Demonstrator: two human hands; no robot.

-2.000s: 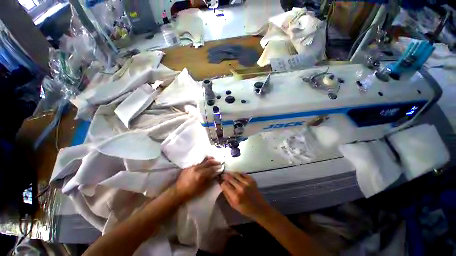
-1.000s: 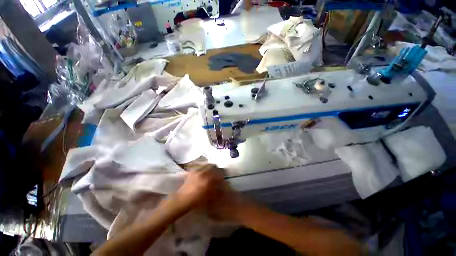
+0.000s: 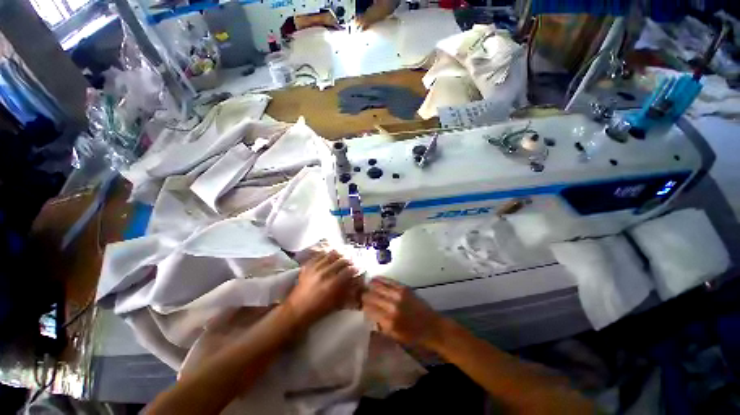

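The beige garment piece (image 3: 203, 280) lies bunched on the table left of the needle and hangs over the front edge under my forearms. My left hand (image 3: 324, 284) rests on the cloth just in front of the needle, fingers bent and pressing on it. My right hand (image 3: 395, 310) is close beside it and pinches the cloth edge at its fingertips. The presser foot and needle (image 3: 380, 245) are just beyond my hands, under a bright lamp. The exact seam between my fingertips is too small to tell.
The white JACK sewing machine head (image 3: 487, 174) spans the right. White pads (image 3: 604, 271) lie at the right front edge. A crumpled white tuft (image 3: 480, 246) is on the bed. A beige heap (image 3: 479, 69) and grey scraps (image 3: 378, 99) lie behind. Another person's hands (image 3: 375, 11) are opposite.
My hands were blurred together in front of the needle one second ago; now they are slightly apart at the cloth edge. The other person's hands have come to the opposite machine.
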